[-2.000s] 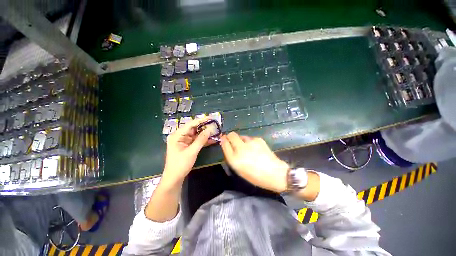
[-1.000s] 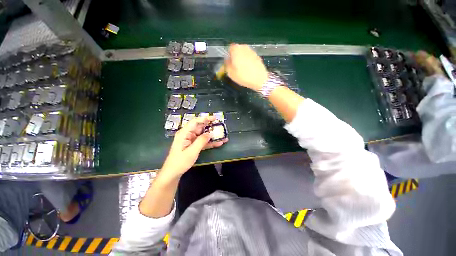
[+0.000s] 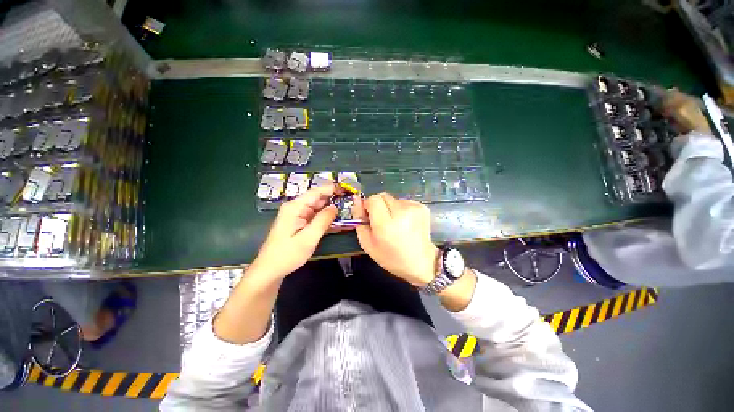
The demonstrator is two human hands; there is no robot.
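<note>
My left hand [image 3: 291, 233] grips a small dark device body [image 3: 344, 209] by its left side, above the front edge of the clear blister tray [image 3: 402, 151]. My right hand [image 3: 402, 237] has its fingertips closed on the right side of the same unit. A grey part with a yellow strip [image 3: 351, 187] shows at the unit's top; its exact seating is hidden by fingers. Silver-grey battery cells [image 3: 274, 119] fill the tray's left columns, with a whiter cell [image 3: 319, 60] in the back row. I cannot make out tweezers.
Stacked blister trays [image 3: 68, 173] stand at the left. A pale metal rail [image 3: 217, 68] runs behind the bench. A loose unit [image 3: 152, 26] lies beyond it. A neighbour's hand [image 3: 680, 111] is by a tray of dark units [image 3: 624, 137]. Another clear tray [image 3: 203, 298] is below the bench edge.
One second ago my right hand was over the tray with a yellow-edged piece; it has come back to my left hand. The whitish cell in the second row is gone since two seconds ago.
</note>
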